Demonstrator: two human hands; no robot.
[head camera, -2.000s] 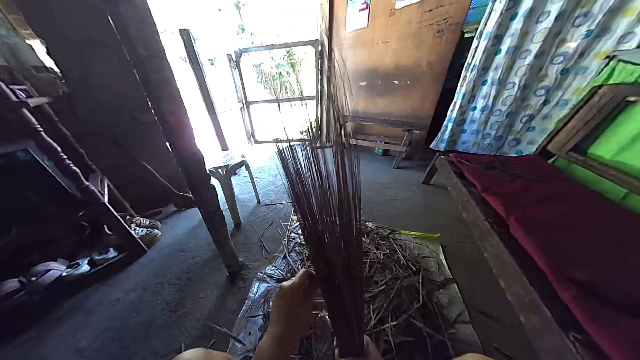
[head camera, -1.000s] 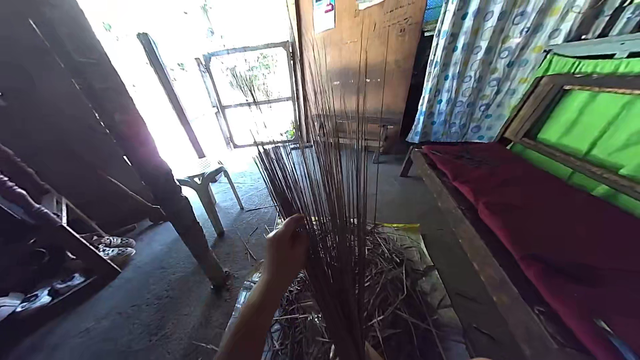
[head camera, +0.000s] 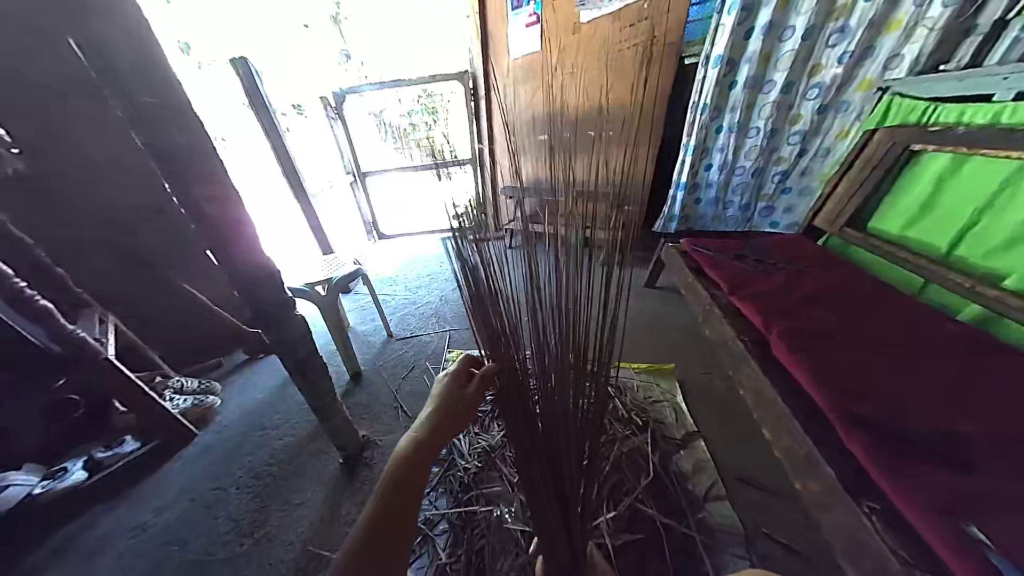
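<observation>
A tall bundle of thin dark sticks, like palm-leaf midribs (head camera: 552, 400), stands upright before me, its tips fanned out. My right hand (head camera: 596, 560) is wrapped around its base at the bottom edge, mostly hidden by the sticks. My left hand (head camera: 466, 382) touches the left side of the bundle with thumb and fingertips close together; whether a stick is pinched between them cannot be told. Dry strips and leaf scraps (head camera: 640, 488) lie beneath on a plastic sheet (head camera: 712, 488) on the floor.
A wooden bench with a dark red cover (head camera: 848, 336) runs along the right. A wooden post (head camera: 296, 344) and a plastic stool or chair (head camera: 328, 276) stand at the left, near shoes (head camera: 192, 392) on the floor. Behind are a low bench (head camera: 520, 212) and a framed gate (head camera: 416, 160).
The stick tips have spread wider. My left hand was lower on the bundle's left side two seconds ago and higher one second ago. My right hand stays at the base.
</observation>
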